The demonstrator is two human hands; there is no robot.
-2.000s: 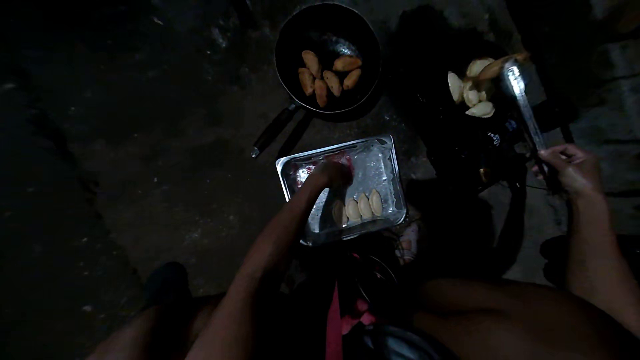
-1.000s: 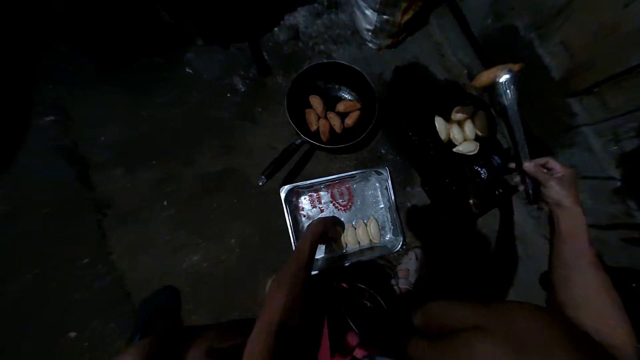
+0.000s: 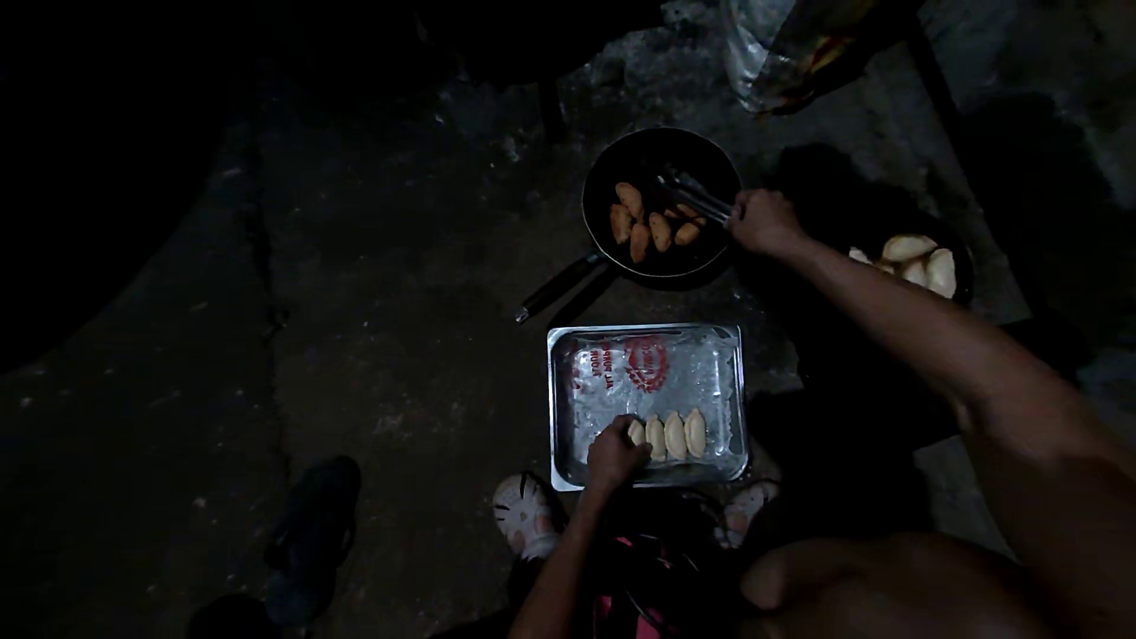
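My left hand (image 3: 619,451) is in a rectangular metal tray (image 3: 556,399), its fingers on the leftmost of a row of pale, uncooked filled pastries (image 3: 675,435). A plastic sheet with red print lines the tray. Metal tongs (image 3: 697,197) are in my right hand (image 3: 765,222), reaching over a black frying pan (image 3: 661,271) from its right side. Several browned pastries (image 3: 640,241) lie in the pan; whether the tongs touch one is too dark to tell. Partly hidden by my right forearm, more pale pastries (image 3: 941,272) sit in a dark pan at the right.
The frying pan's handle (image 3: 561,286) points down and left over the dark concrete floor. A shiny plastic bag (image 3: 768,53) stands at the top. A dark slipper (image 3: 315,537) lies at lower left, and light shoes (image 3: 524,510) are just below the tray.
My right hand has moved left with the tongs, from beside the pale pastries at the right to the frying pan. The browned pastry held out in the tongs earlier no longer shows there.
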